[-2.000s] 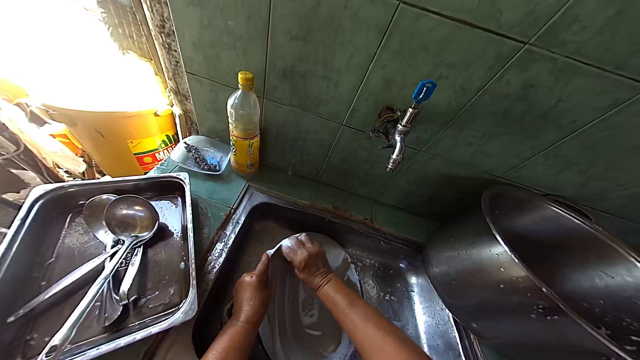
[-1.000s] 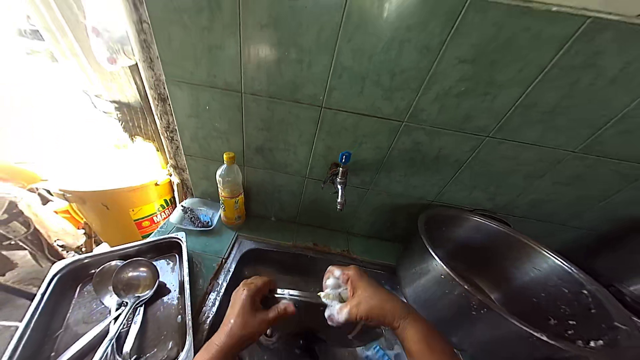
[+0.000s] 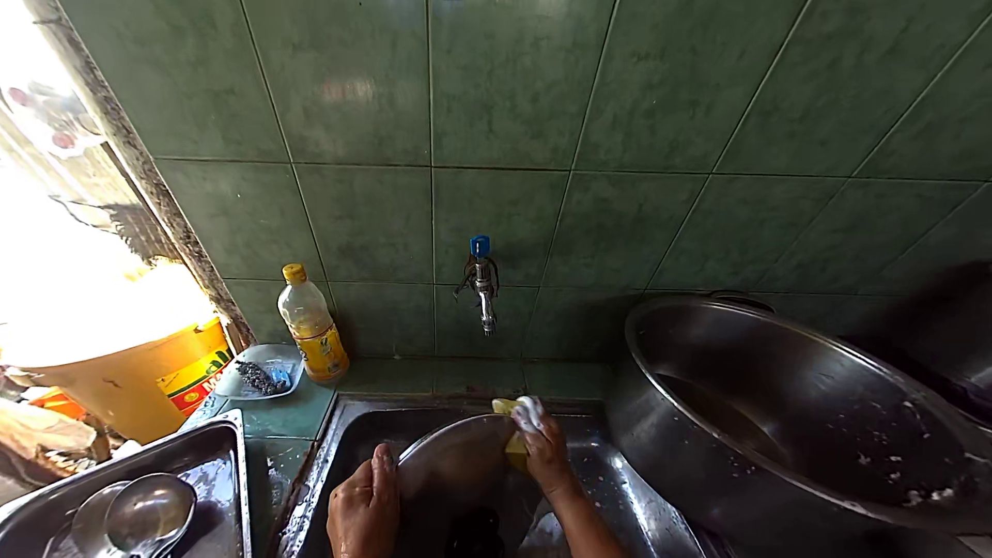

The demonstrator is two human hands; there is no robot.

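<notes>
A large round metal lid or basin stands tilted in the stainless steel sink; which of the two it is I cannot tell. My left hand grips its left edge, thumb up. At its upper right rim, my right hand presses a yellow sponge covered in white foam against the metal. Above and behind the sink, a metal tap with a blue handle comes out of the tiled wall, with no water seen running from it.
Right of the sink stands a big metal pot with food bits inside. On the left are a metal tray holding ladles, a dish with a scouring pad, a yellow-capped plastic bottle and a yellow bucket.
The round metal piece was nearly edge-on between my hands one second ago and now shows its broad face. My right hand with the foamy sponge is at its rim. The view has shifted.
</notes>
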